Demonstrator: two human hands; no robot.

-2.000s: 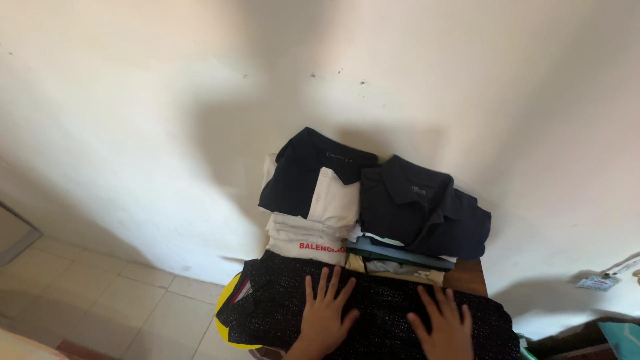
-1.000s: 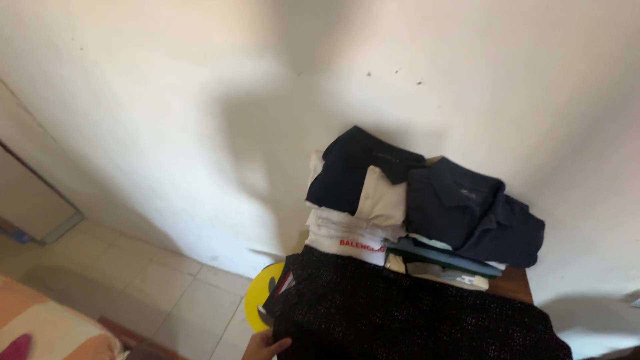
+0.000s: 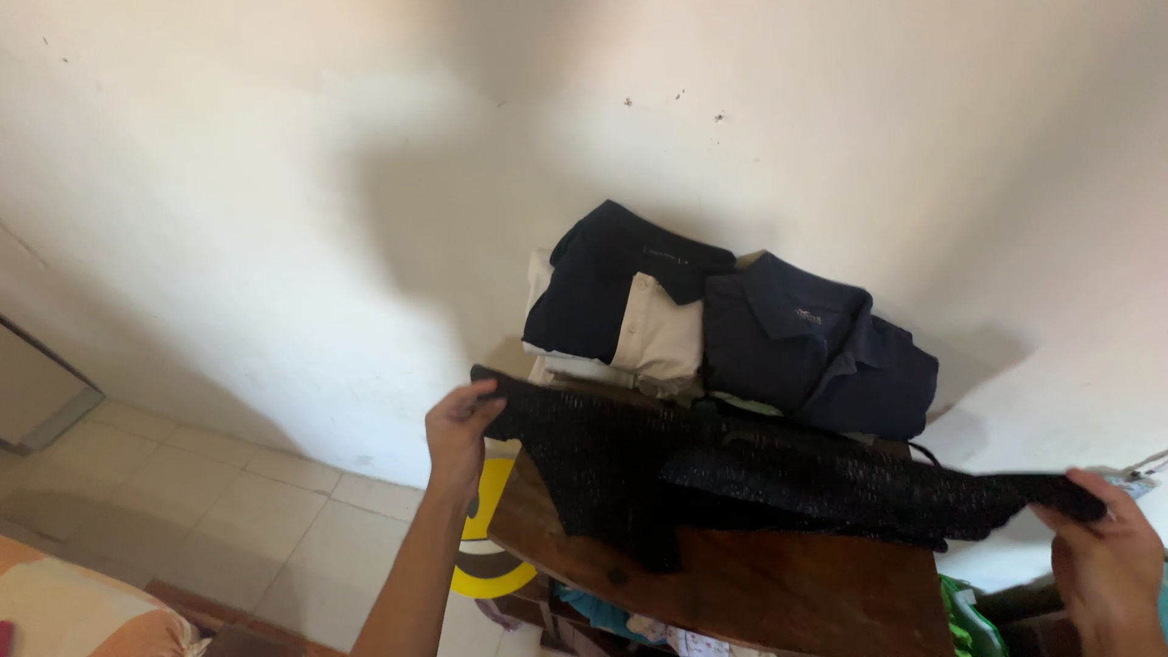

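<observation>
A black speckled garment (image 3: 776,465) is stretched between my hands, above a dark wooden table top (image 3: 776,584). My left hand (image 3: 465,424) pinches its left end, while my right hand (image 3: 1100,529) grips its right end. Just behind the garment lie two stacks of folded clothes. A navy polo shirt with a cream button placket (image 3: 584,301) tops the left stack, and a dark blue-grey polo shirt (image 3: 785,338) tops the right one. The garment hides the lower front of both stacks.
The stacks are near a pale wall (image 3: 274,182). A yellow smiley-face item (image 3: 493,566) shows beside the table's left edge. More clothes (image 3: 693,642) lie under the table top. Patterned orange bedding (image 3: 82,602) is at bottom left, and a green bag (image 3: 963,620) at bottom right.
The black garment lay spread along the table's front, under both hands at first. Now it is lifted and held by its ends, and the wood beneath shows.
</observation>
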